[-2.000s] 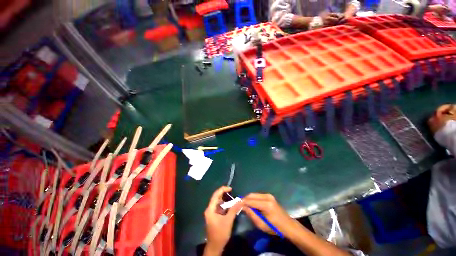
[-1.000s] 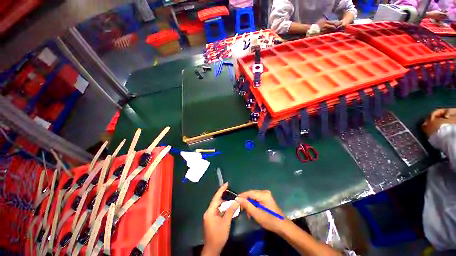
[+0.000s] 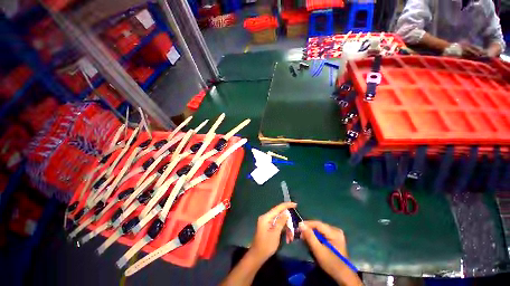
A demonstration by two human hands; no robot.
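Observation:
My left hand (image 3: 269, 230) holds a wristwatch (image 3: 294, 217) with a small dark case, its pale grey strap pointing up and away over the bench. A bit of white cloth shows beside the case, between the fingers. My right hand (image 3: 325, 244) is at the watch's right side, its fingertips against the case, and grips a slim blue stick (image 3: 335, 251) that slants down to the right. The far end of the strap is hidden by the hands.
A red tray (image 3: 215, 195) of pale-strapped watches stands left. White cloths (image 3: 263, 167), red-handled scissors (image 3: 403, 201) and a blue disc (image 3: 330, 166) lie on the green bench (image 3: 313, 184). Stacked red trays (image 3: 414, 114) with dark straps stand right; a person (image 3: 450, 28) sits beyond.
The view has turned left, so the bench and trays sit farther right and more of the left tray shows. The watch case now shows more fully between my hands; both keep their hold.

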